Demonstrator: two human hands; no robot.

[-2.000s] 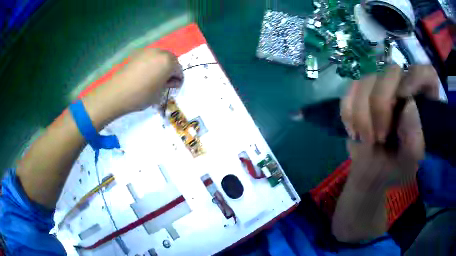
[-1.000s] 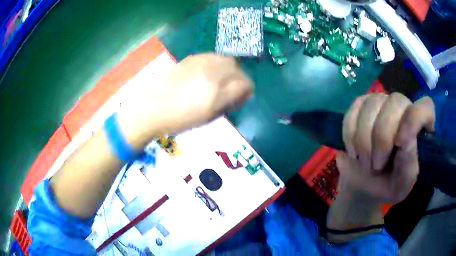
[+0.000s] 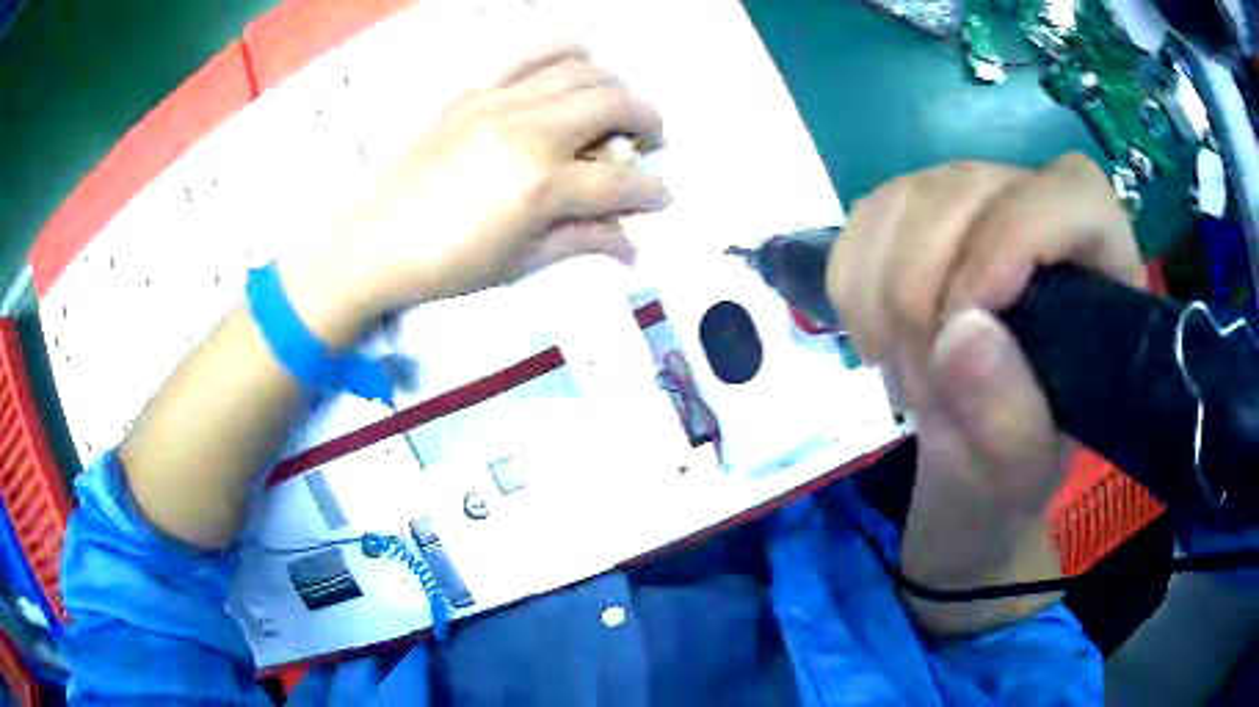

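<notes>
The white housing [image 3: 608, 497] lies at a slant in its red-orange cradle [image 3: 152, 131]. My left hand [image 3: 532, 180], with a blue strap [image 3: 283, 325] on its wrist, is over the housing's middle, fingers bent and partly spread. A small pale spot shows between its fingertips; whether it is a held part is unclear. My right hand [image 3: 967, 276] grips the thick black electric screwdriver [image 3: 1105, 359]. Its bit points left, over the housing above the black oval [image 3: 730, 341]. The screwdriver and hand mostly cover the small green board at the right edge. The yellow-orange board is not visible.
Loose green circuit boards [image 3: 1105, 97] lie on the green bench at the upper right, beside a cut-off screw tray [image 3: 918, 11]. A red-orange slotted tray [image 3: 1105, 511] is below my right hand. A dark cord crosses my right wrist. A coiled blue cord [image 3: 414, 566] lies over the housing's lower edge.
My left hand has moved from the housing's upper edge near the screw tray back over the housing. The screwdriver has moved from over the bench onto the housing's right side. The view has shifted.
</notes>
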